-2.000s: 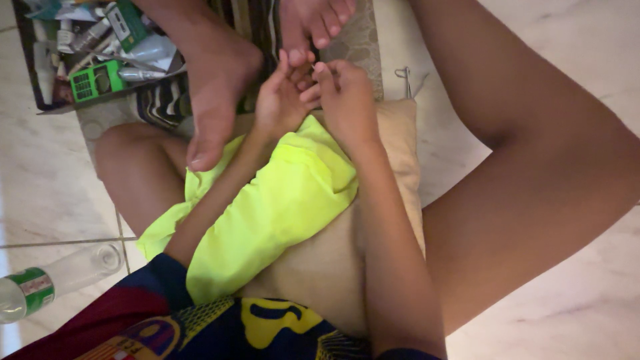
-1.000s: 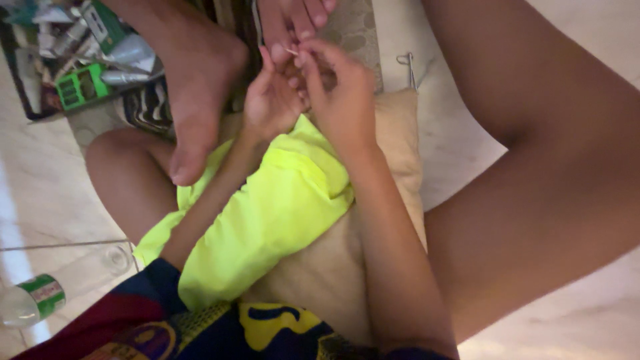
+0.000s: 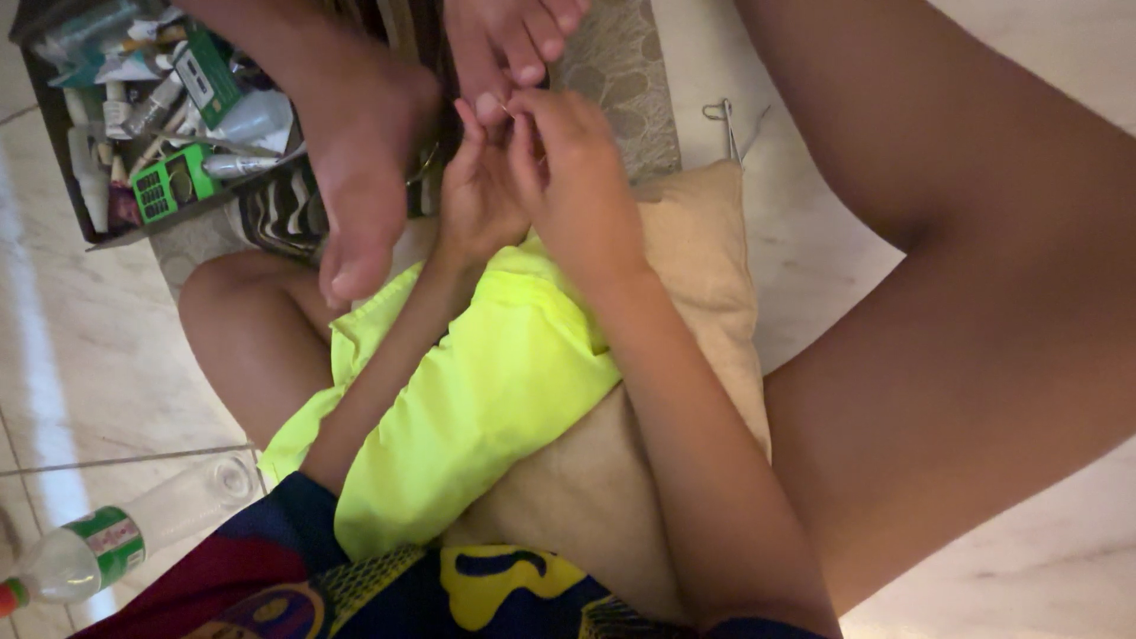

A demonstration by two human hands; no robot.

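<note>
My right hand (image 3: 581,169) pinches a very thin, thread-like strand (image 3: 506,109) between thumb and forefinger; what it is exactly cannot be made out. Close beside it on the left is my left hand (image 3: 484,191), palm up, fingers partly curled, one fingertip raised near the strand; whether it grips anything is hidden. Just beyond the fingertips lies another person's bare foot (image 3: 501,44). A second bare foot (image 3: 364,169) is left of my hands. Under my forearms a neon-yellow cloth (image 3: 479,373) lies over a beige cushion (image 3: 710,275).
An open dark box (image 3: 93,213) at the upper left holds tubes, small bottles and a green device with keys (image 3: 175,184). A metal tool with a looped end (image 3: 729,129) lies beyond the cushion. A clear plastic bottle (image 3: 169,506) lies on the tiles at lower left.
My raised left fingertip and my right hand's pinching fingers have drawn a little apart since two seconds ago. The cloth and bottle have stayed put.
</note>
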